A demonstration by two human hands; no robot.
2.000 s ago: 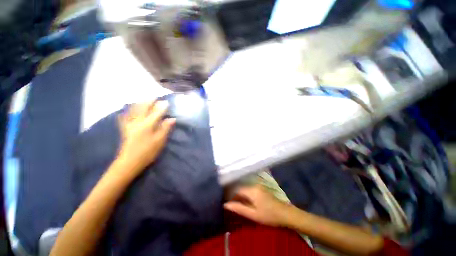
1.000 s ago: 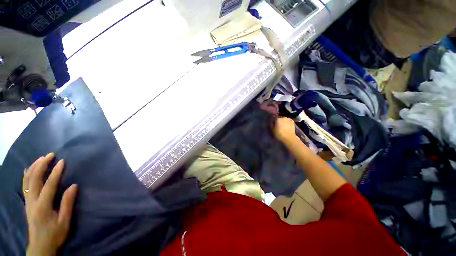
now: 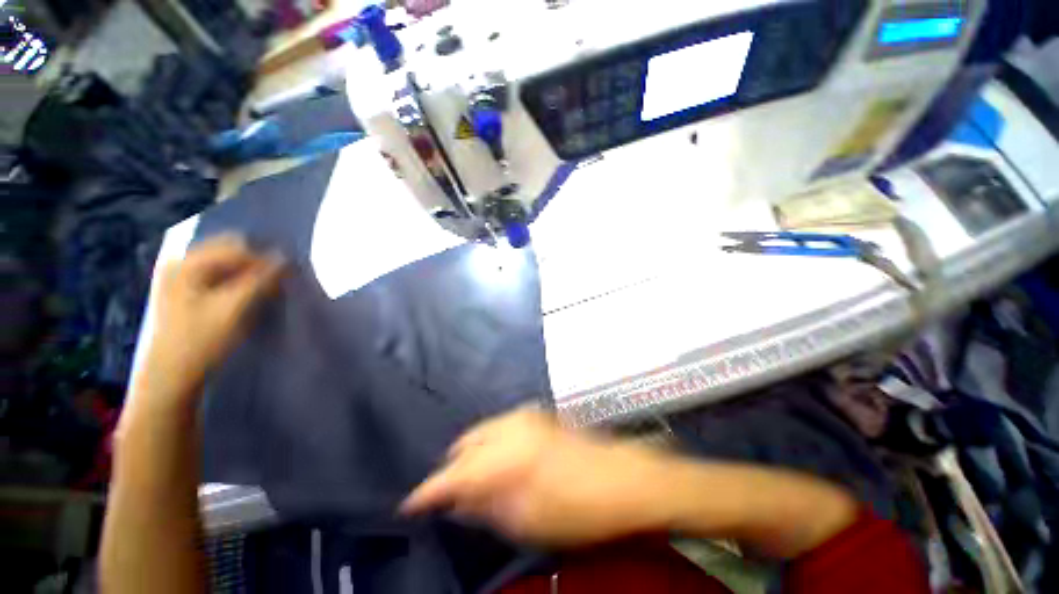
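The dark navy-grey cut panel lies on the white table, its far right part under the needle area of the sewing machine, in the bright lamp spot. My left hand is blurred above the panel's left part, fingers curled; whether it pinches cloth cannot be told. My right hand is blurred over the panel's near right edge, fingers pointing left; its grip on the cloth cannot be made out. The presser foot area has a small blue knob beside it.
Blue-handled snips lie on the table at right, before a beige packet. A ruler strip runs along the front edge. A pale strip hangs over the edge. Dark cloth heaps lie at left, more scraps at lower right.
The view has swung left and up. My right hand has left the dark cloth in the lap at right and come over the panel. My left hand has risen from its flat position on the panel.
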